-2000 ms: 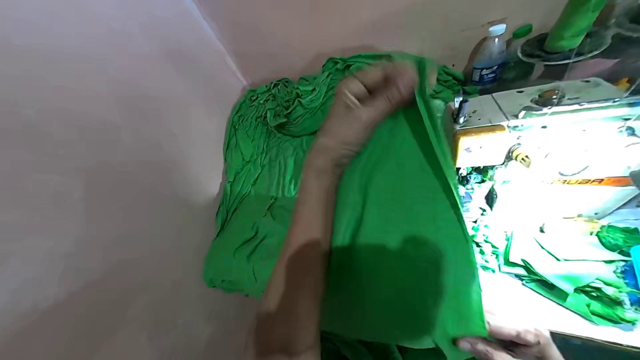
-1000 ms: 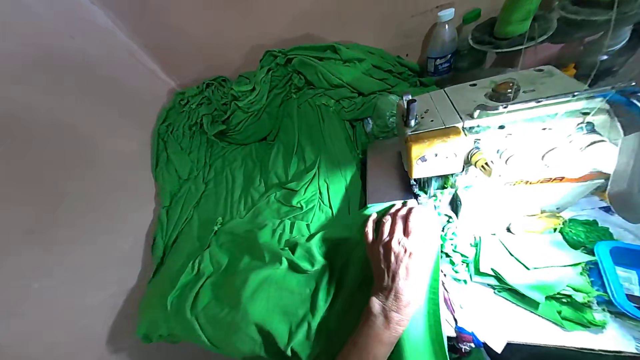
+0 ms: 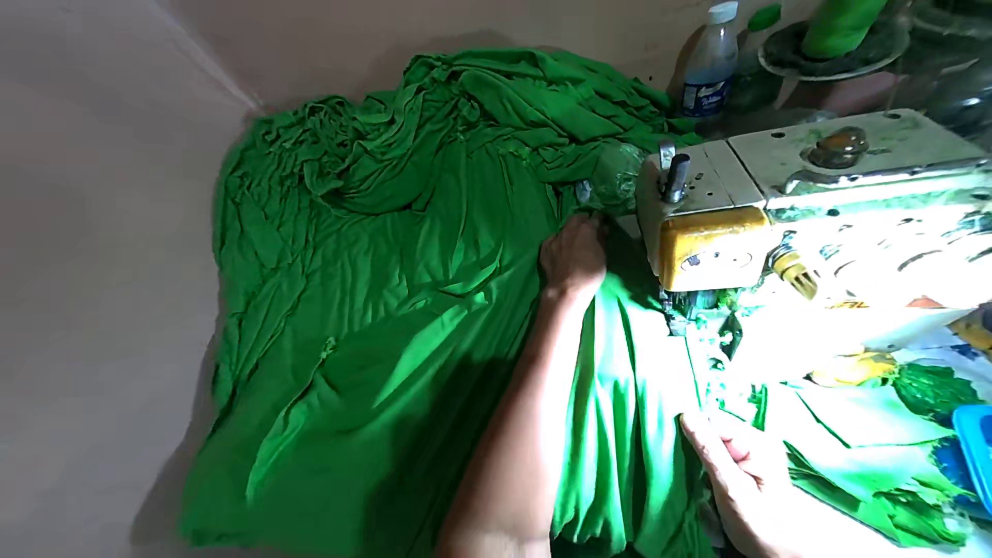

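Note:
A large heap of green knit fabric [image 3: 372,310] covers the left and middle of the view. My left hand [image 3: 575,252] is closed on the cloth just left of the sewing machine head [image 3: 713,248], its fingertips partly hidden. Below the needle area, my right hand [image 3: 736,473] rests with its fingertips at the brightly lit right edge of the green cloth panel [image 3: 620,411]; the thumb and fingers look close together on that edge. The panel hangs in folds between my two hands, its edge running up to the presser foot [image 3: 676,318].
Green cloth pieces [image 3: 868,426] and a blue plastic container [image 3: 973,442] lie at the right. Behind the machine stand a plastic bottle [image 3: 709,66] and a green thread cone [image 3: 841,27]. Fabric scraps lie by the needle; a wall borders the left.
My left hand has moved up from in front of the needle area to beside the machine head. My right hand, out of view one second ago, now shows at the panel's edge.

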